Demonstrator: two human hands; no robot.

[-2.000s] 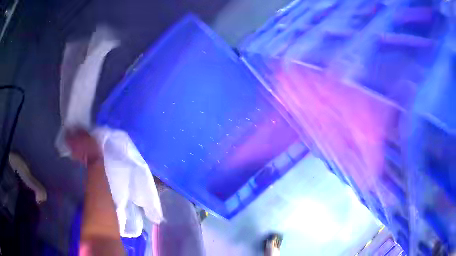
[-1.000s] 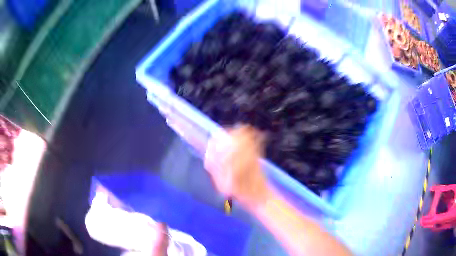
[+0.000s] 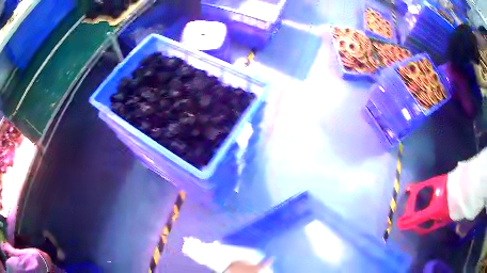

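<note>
A blue crate (image 3: 299, 234), blurred and cut off by the bottom edge, is tilted close in front of me; no balls show in it. My left hand (image 3: 248, 266), partly cut off at the bottom edge, has its fingers closed at this crate's left side. A limp white sheet (image 3: 211, 251) lies against the hand and crate. My right hand is not in view. Another blue crate (image 3: 134, 133) at left centre is full of black spiky balls (image 3: 179, 106) and seems to sit on a stack.
A white-topped stool (image 3: 204, 35) stands behind the full crate. A green bench (image 3: 59, 80) is at left. Crates of orange ring-shaped parts (image 3: 422, 80) are at upper right. A red stool (image 3: 427, 205) and a person's white sleeve (image 3: 470, 186) are at right. Yellow-black tape (image 3: 168, 229) marks the floor.
My right hand has left the full crate's edge and gone out of view. The full crate shows farther away and to the left. The held crate and white sheet have shifted right in view.
</note>
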